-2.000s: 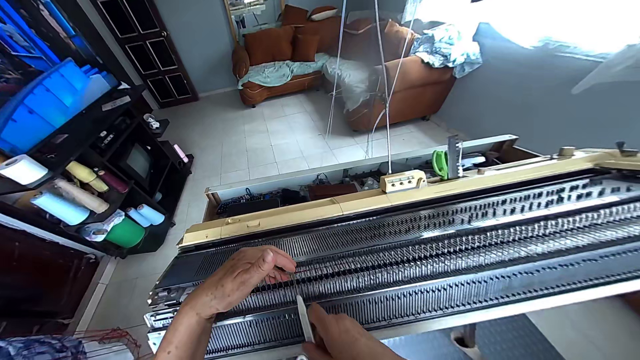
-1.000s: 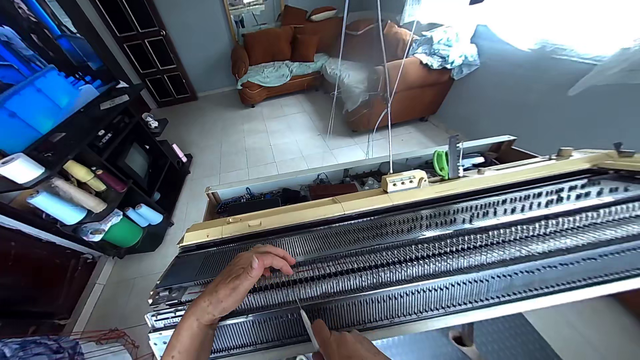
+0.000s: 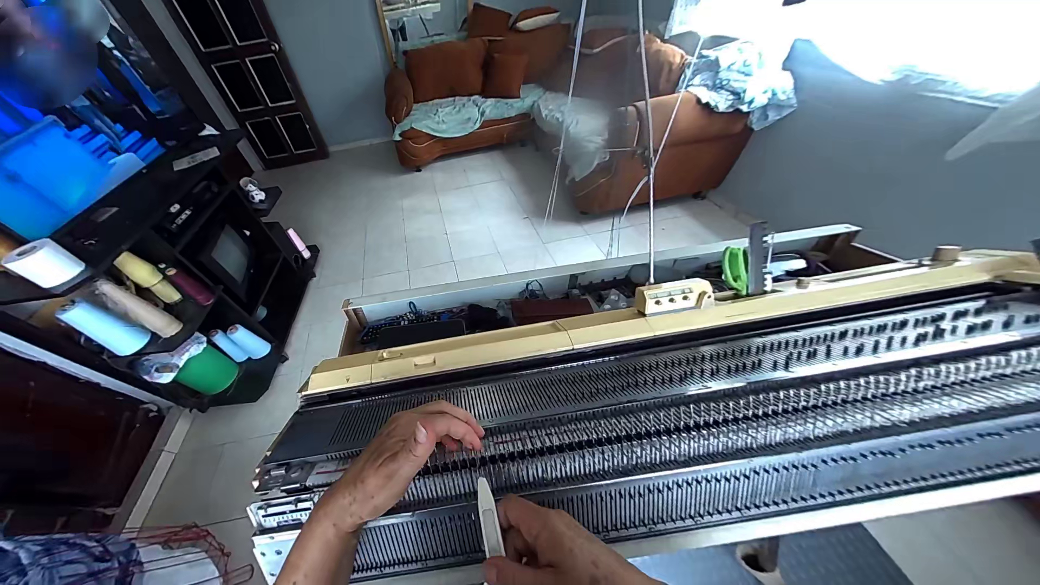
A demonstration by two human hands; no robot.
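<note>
A knitting machine with two needle beds (image 3: 699, 431) runs from the lower middle to the right edge. My left hand (image 3: 406, 455) rests over the left part of the beds, its fingers curled at the gap between them; whether they hold anything does not show. Below and to its right, my right hand (image 3: 544, 544) grips a slim white-handled tool (image 3: 489, 520) between thumb and fingers. The tool points up toward the gap, close to the left fingertips. A cream row counter (image 3: 674, 296) sits on the machine's rear rail.
Behind the machine lies a long open tray (image 3: 487, 280) of tools. Taut cords (image 3: 648, 162) rise from the row counter's side. At left, a black shelf unit (image 3: 244, 244) holds yarn cones (image 3: 104, 327) and a green container (image 3: 207, 370). Brown sofas (image 3: 682, 138) stand farther back.
The tool in my right hand shows lower and more upright than a second ago, with its tip clearer of the needles. My left hand stays at nearly the same place on the beds.
</note>
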